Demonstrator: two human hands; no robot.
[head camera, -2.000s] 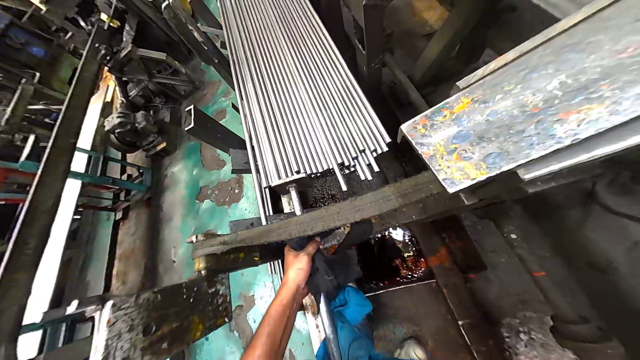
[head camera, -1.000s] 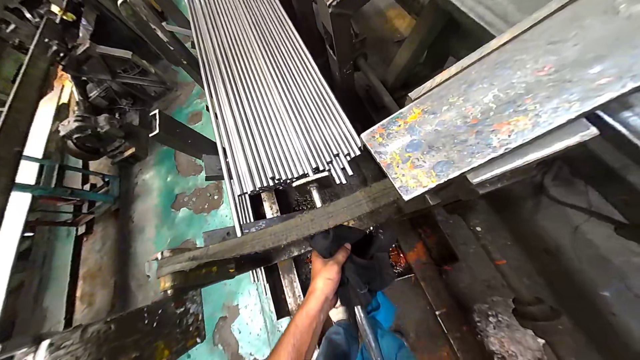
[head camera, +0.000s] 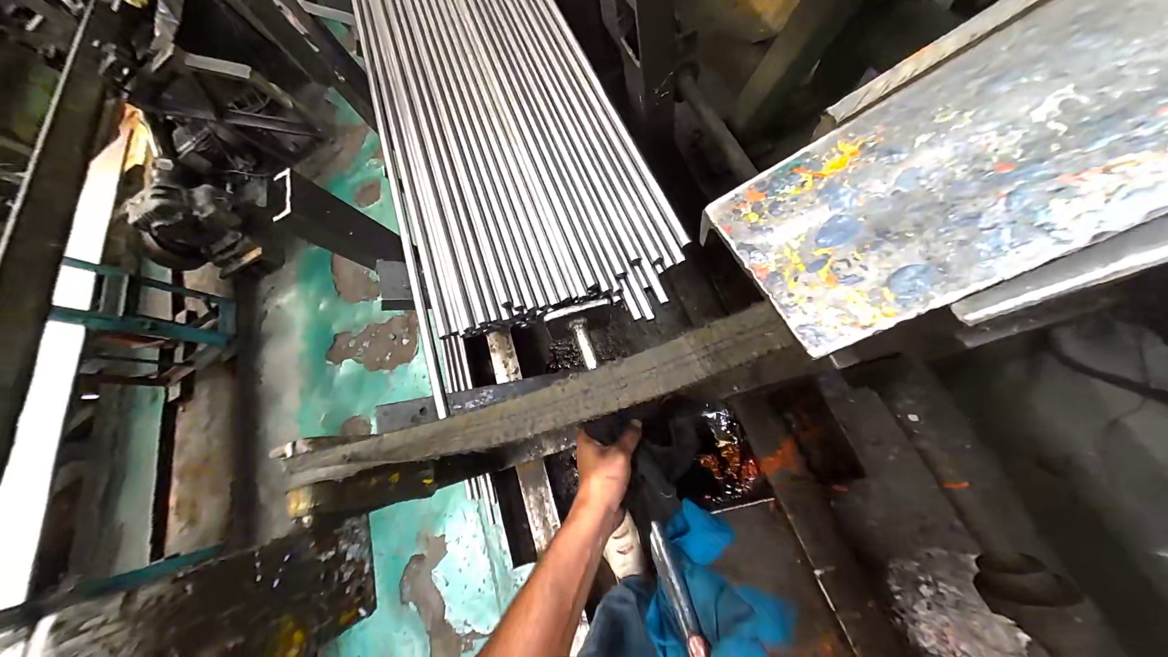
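My left hand (head camera: 606, 465) is closed on a dark cloth (head camera: 671, 443), just below a worn, curved beam (head camera: 547, 399). A shiny metal rod (head camera: 673, 584) comes out from under the cloth toward my body; whether the hand grips it through the cloth cannot be told. Beyond the beam, a short rod end (head camera: 584, 342) shows, close to the ends of a wide bundle of metal rods (head camera: 511, 155). A blue cloth (head camera: 721, 607) lies around the lower rod, beside my leg. My right hand is not in view.
A paint-spotted metal channel (head camera: 931, 210) juts in from the right. Dark machinery (head camera: 182, 210) and a square-section steel arm (head camera: 338, 219) stand at the left over a peeling green surface (head camera: 365, 392). A dark recess with a wet sheen (head camera: 727, 456) lies right of the hand.
The dark cloth was spread out above my left hand a second ago; it now hangs lower, to the hand's right. The hand remains closed on it.
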